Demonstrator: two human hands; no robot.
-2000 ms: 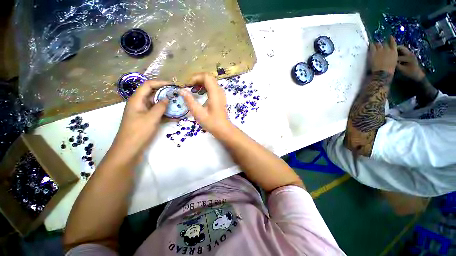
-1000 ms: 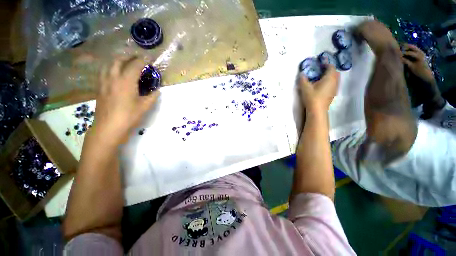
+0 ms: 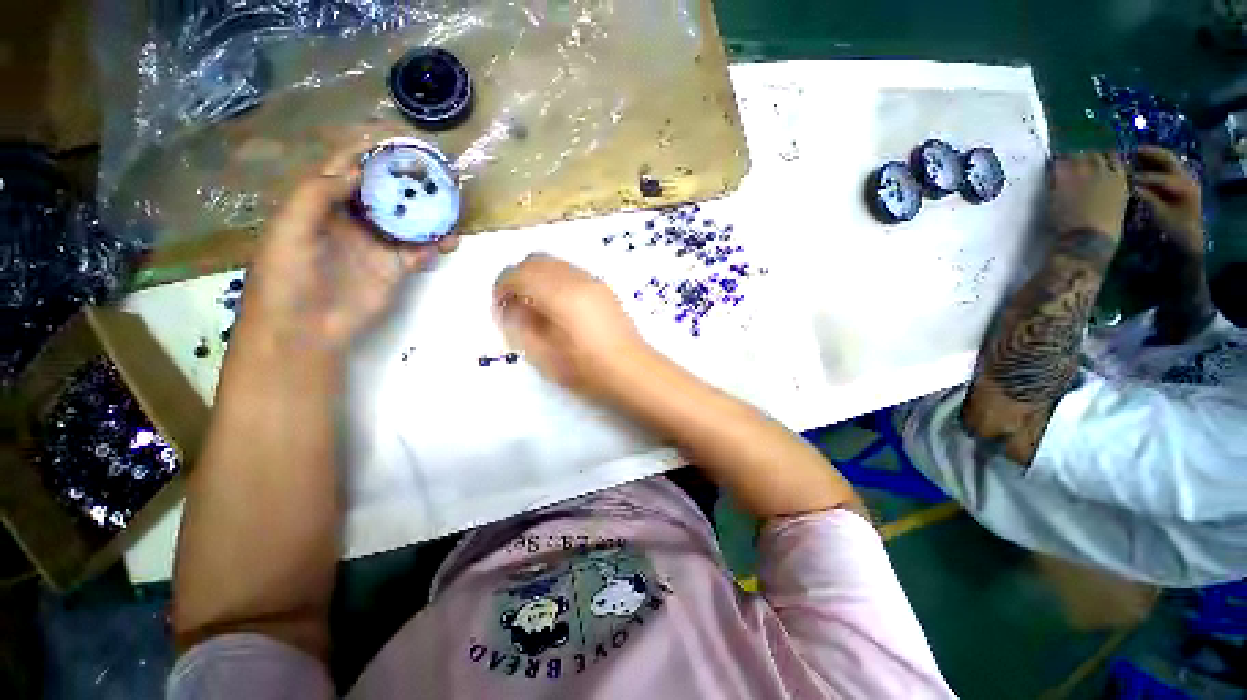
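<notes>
My left hand (image 3: 322,260) holds a wheel (image 3: 410,193) by its rim, with the pale blue-white face and its dark holes turned up, over the front edge of the work board. My right hand (image 3: 568,321) is low over the white sheet with its fingers curled down; whether it grips a small part is hidden. Two small dark bits (image 3: 498,360) lie just left of it. Loose shiny purple-blue inserts (image 3: 700,280) lie to its right. A dark hollow wheel (image 3: 431,88) lies on the board behind the held one.
A clear crinkled bag (image 3: 274,69) covers much of the yellow-brown board (image 3: 602,130). A carton of dark parts (image 3: 157,376) stands at left. Three wheels (image 3: 938,166) sit on the white sheet (image 3: 875,301) at right. A person's tattooed arm (image 3: 1035,335) reaches over a shiny pile at far right.
My left hand has lifted the wheel and turned its pale face up. My right hand has come back from the set-aside wheels to the small inserts. The neighbour's arm has withdrawn right, and fewer wheels sit there.
</notes>
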